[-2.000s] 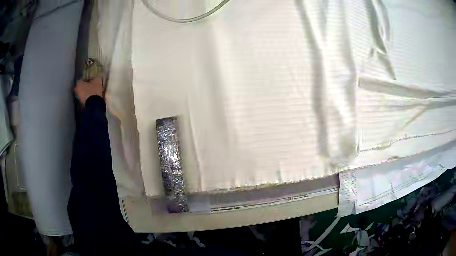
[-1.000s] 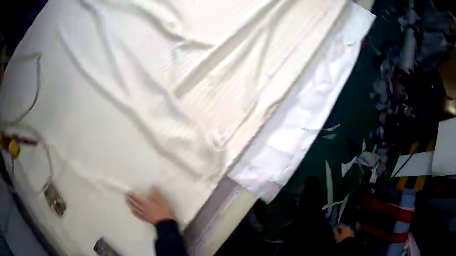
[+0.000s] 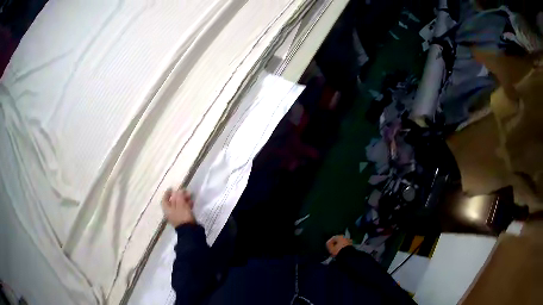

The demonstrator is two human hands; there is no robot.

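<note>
The cream ribbed fabric (image 3: 149, 77) lies over the table on the left, with long folds and a thin darker edge line. Its layered edge runs diagonally along the table front. My left hand (image 3: 178, 206) is at this edge at lower centre, slightly blurred; whether its fingers pinch the cloth is not clear. White marker paper (image 3: 238, 143) with thin printed lines hangs over the table edge beside my left hand. My right hand (image 3: 338, 244) is small, at lower right, away from the cloth over the floor side, with its fingers curled in.
The pale table edge (image 3: 315, 44) shows at the top. Fabric scraps (image 3: 387, 161) cover the green floor (image 3: 339, 155). A grey roll (image 3: 430, 86), brown sheets (image 3: 506, 113) and a shiny brown metallic object (image 3: 476, 209) are at the right.
The view has swung along the table, and the metal weights are out of view. My left hand has gone from resting on the fabric's surface to its front edge. My right hand stays off the cloth.
</note>
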